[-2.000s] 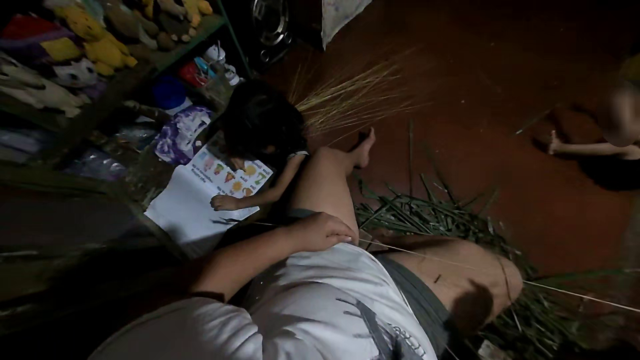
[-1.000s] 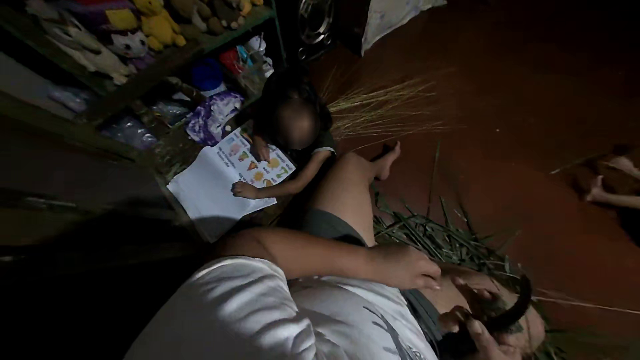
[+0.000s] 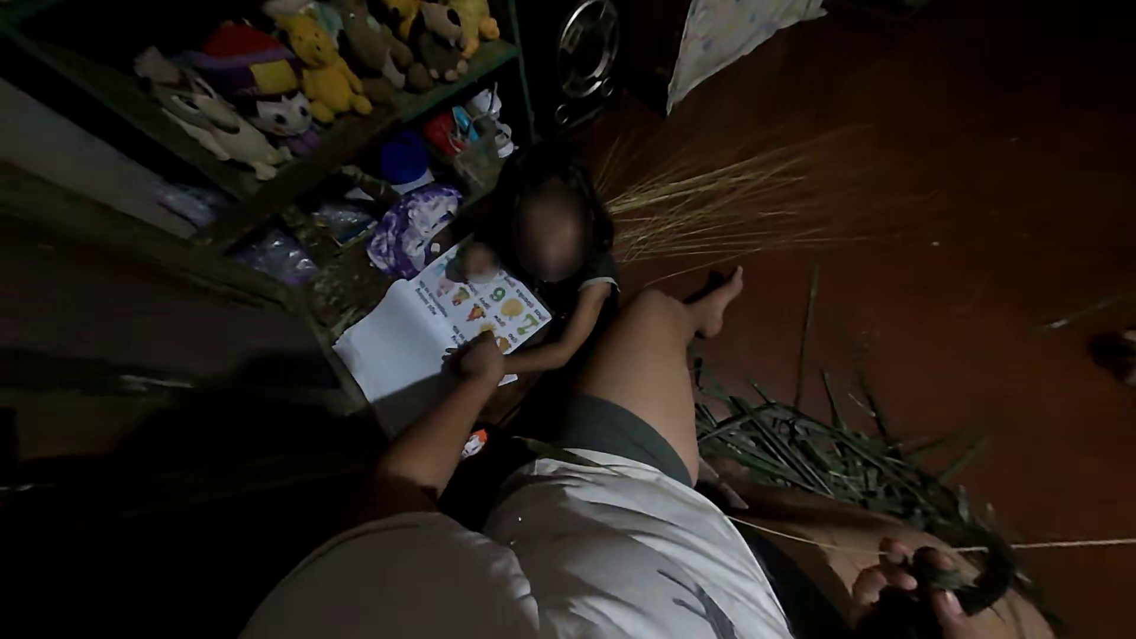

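My left hand point(image 3: 480, 358) reaches over an open picture book point(image 3: 390, 342), beside the hand of another person seated there. Its fingers are partly hidden, and I cannot tell whether it holds or only touches something. My right hand point(image 3: 914, 581) is at the lower right, over my bent leg, closed on a dark curved tool point(image 3: 996, 572), whose kind is too dark to tell. A thin pale strip point(image 3: 1065, 543) runs past the right hand towards the right edge. A dark green leaf strip lies across my shirt.
Green leaf strips point(image 3: 816, 457) lie heaped beyond my legs. Long pale midribs or stalks point(image 3: 710, 200) fan over the red floor. Wooden shelves point(image 3: 355, 133) with stuffed toys point(image 3: 324, 75) stand at the upper left, beside a speaker point(image 3: 587, 53). The other person point(image 3: 581, 319) sits close to my knee.
My left hand has moved from over my lap to the book. My right hand stays at the lower right with the dark curved tool. The other person's head has lifted since the earliest frame.
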